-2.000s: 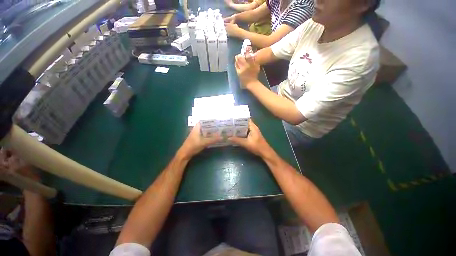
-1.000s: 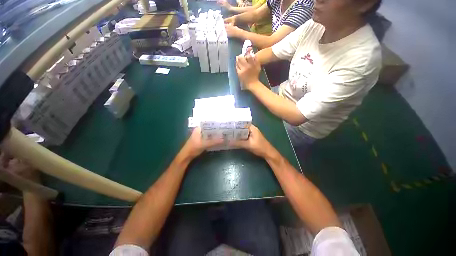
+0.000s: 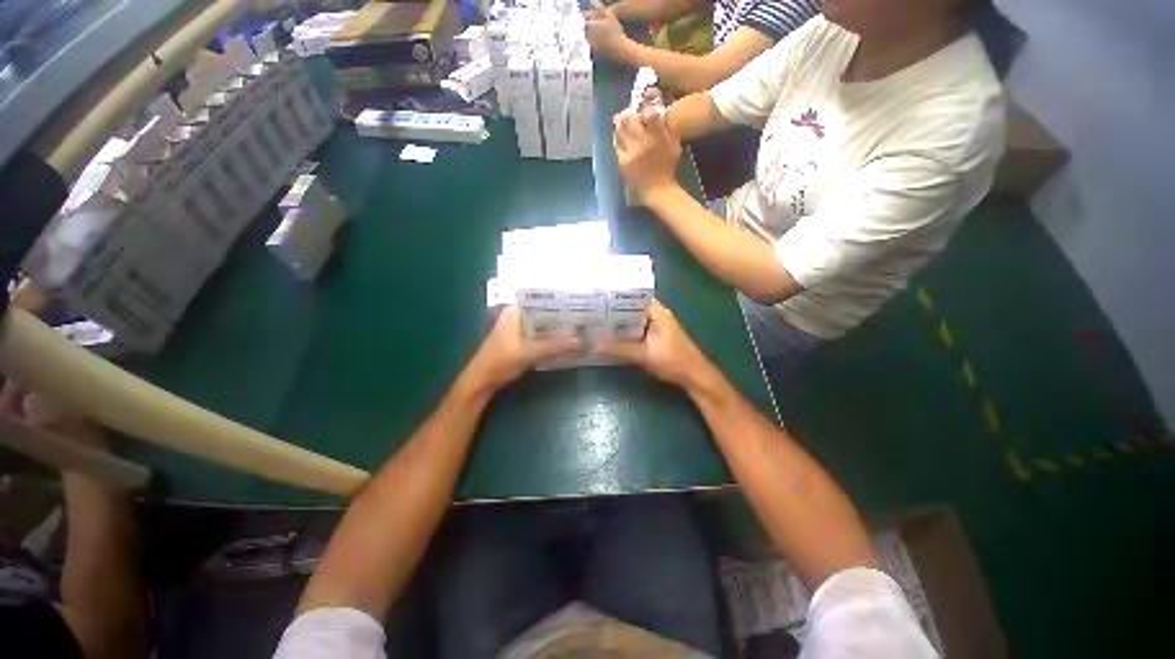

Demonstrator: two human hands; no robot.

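Three white product boxes point(image 3: 585, 304) stand side by side in front of me, their printed faces towards me. My left hand point(image 3: 513, 350) grips them at the left end and my right hand point(image 3: 660, 345) at the right end, thumbs on the front. The fingers behind and under the boxes are hidden. A stack of finished boxes point(image 3: 554, 241) lies just behind them on the green table point(image 3: 387, 296). Whether the held boxes touch the stack is not clear.
Standing boxes point(image 3: 553, 103) are at the far end, by a coworker point(image 3: 857, 167) on the right. A row of open-top boxes point(image 3: 193, 206) and loose boxes point(image 3: 305, 232) are at left. A cream pipe point(image 3: 193, 412) crosses lower left. A shipping carton point(image 3: 947, 579) is at lower right.
The view has shifted slightly, so the table items sit a little higher. Both hands keep hold of the three boxes, whose front faces now show more clearly. The coworker's hands have moved slightly.
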